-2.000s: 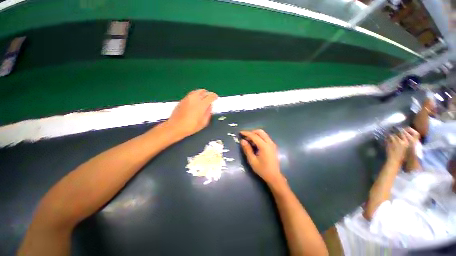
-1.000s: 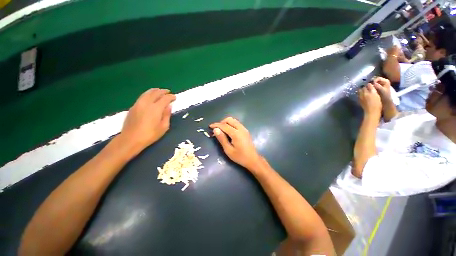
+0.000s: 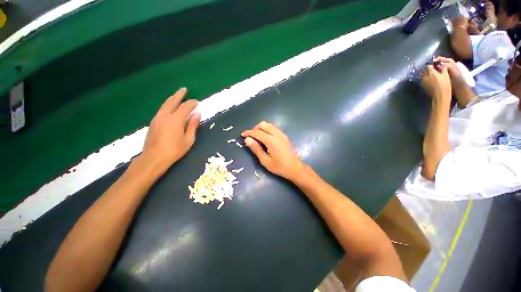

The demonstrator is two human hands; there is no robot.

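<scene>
A loose pile of small pale pieces point(image 3: 213, 181) lies on the dark bench top point(image 3: 171, 251) between my forearms. A few stray pieces point(image 3: 227, 128) lie above the pile, between my two hands. My left hand point(image 3: 173, 126) rests at the white edge rail point(image 3: 228, 100), its fingers apart and nothing seen in it. My right hand point(image 3: 271, 147) rests on the bench right of the stray pieces, thumb and fingers slightly parted. Whether it holds something small cannot be told.
A keypad phone point(image 3: 17, 107) lies on the green belt point(image 3: 114, 122) at far left. A dark clamp-like device point(image 3: 421, 16) stands at the rail's far end. Other workers in white sit at right, one with hands point(image 3: 440, 80) over the bench. An open cardboard box point(image 3: 403, 234) is beside the bench.
The view has swung to the right, and phones on the belt have shifted or left view. My left hand's fingers are more spread. My right hand stays beside the stray pieces.
</scene>
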